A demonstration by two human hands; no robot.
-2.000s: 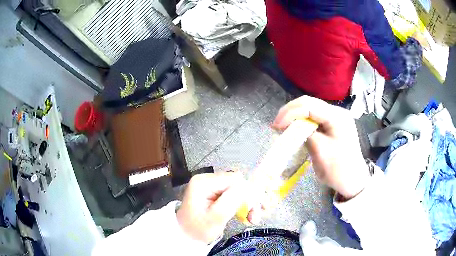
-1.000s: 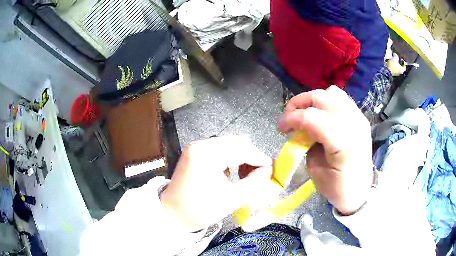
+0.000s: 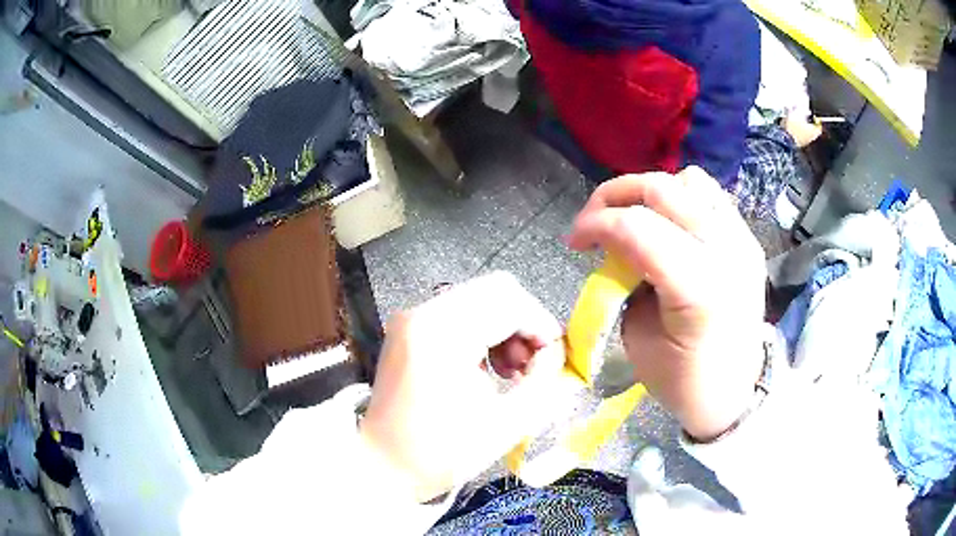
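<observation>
A glossy yellow strip is stretched in the air between my two hands above the lap. My right hand pinches its upper end between thumb and fingers. My left hand is curled, its fingertips closed on the strip's other end; the hand looks overexposed. A second yellow and pale length hangs in a loop below the hands. The exact grip of the left fingertips is washed out.
A brown-topped stool, dark embroidered cloth and red bin stand left. A white table holds small parts. A seated person is ahead. Blue garments lie right.
The pale strip stretched between the hands two seconds ago now shows its yellow side. My left hand has turned and risen, its knuckles now towards the camera. The person ahead has shifted left in view.
</observation>
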